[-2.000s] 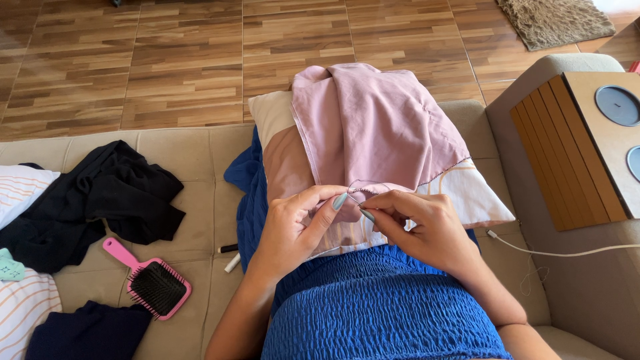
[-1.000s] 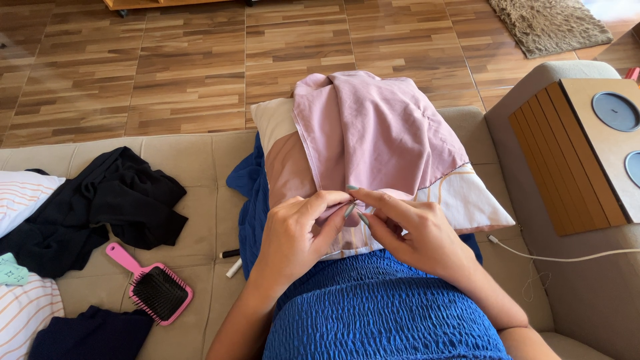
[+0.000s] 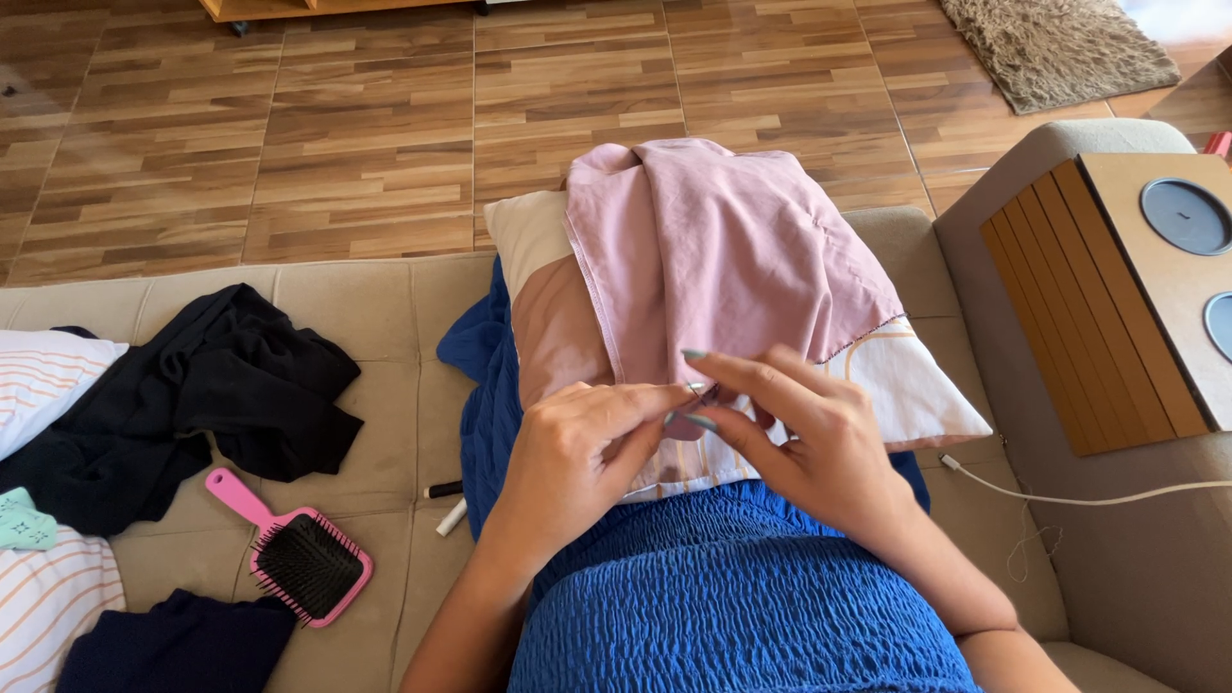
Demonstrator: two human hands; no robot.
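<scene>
A pink cloth (image 3: 741, 241) lies draped over a patterned cushion (image 3: 914, 385) on my lap, above a blue shirred garment. My left hand (image 3: 587, 452) pinches the near edge of the cloth between thumb and forefinger. Close beside it, my right hand (image 3: 808, 433) has its thumb and forefinger apart at the same edge. Dark stitching (image 3: 861, 337) runs along the cloth's right edge. A small thin thing shows between the fingertips, too small to make out.
On the sofa (image 3: 366, 520) to the left lie a pink hairbrush (image 3: 308, 568), black clothing (image 3: 260, 385), dark blue cloth (image 3: 183, 645) and a white marker-like stick (image 3: 450, 517). At right, a wooden armrest tray (image 3: 1116, 308) and a white cable (image 3: 1088, 500).
My right thumb and forefinger have spread apart from their pinch near my left fingertips. My left hand stays at the cloth's near edge.
</scene>
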